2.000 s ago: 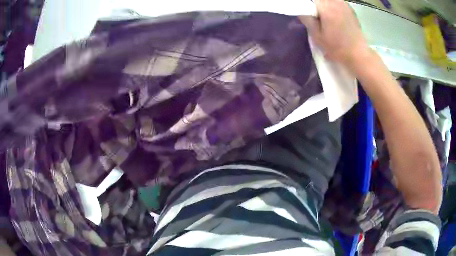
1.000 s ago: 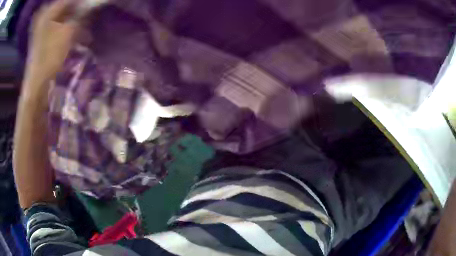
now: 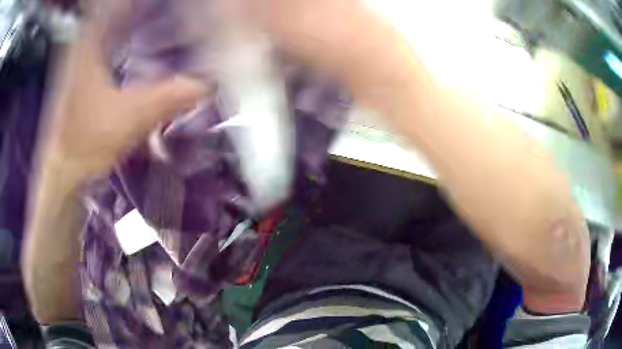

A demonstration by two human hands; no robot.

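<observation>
Plaid shirt fabric [image 3: 198,177] in purple, white and grey hangs in a bundle at the left, beside my lap. My left hand [image 3: 123,112] is at the upper left against the bundle, blurred, with the thumb apart from the fingers; its grip is unclear. My right hand [image 3: 300,27] reaches across from the right to the top of the bundle, strongly blurred, its fingers cut off or hidden. A white strip [image 3: 256,136] hangs below it in front of the plaid. A smaller white piece [image 3: 136,232] lies among the plaid lower down.
The white table [image 3: 389,148] has its front edge right of the bundle, under bright light. Dark snips [image 3: 573,109] lie on the table at the right. Part of the machine [image 3: 580,34] shows at the upper right, a yellow object [image 3: 603,99] at the right edge. A blue edge [image 3: 501,307] is beside my lap.
The plaid fabric has moved off the table front and lap to the left. My right arm now crosses toward the left. The table, snips and machine have come into view.
</observation>
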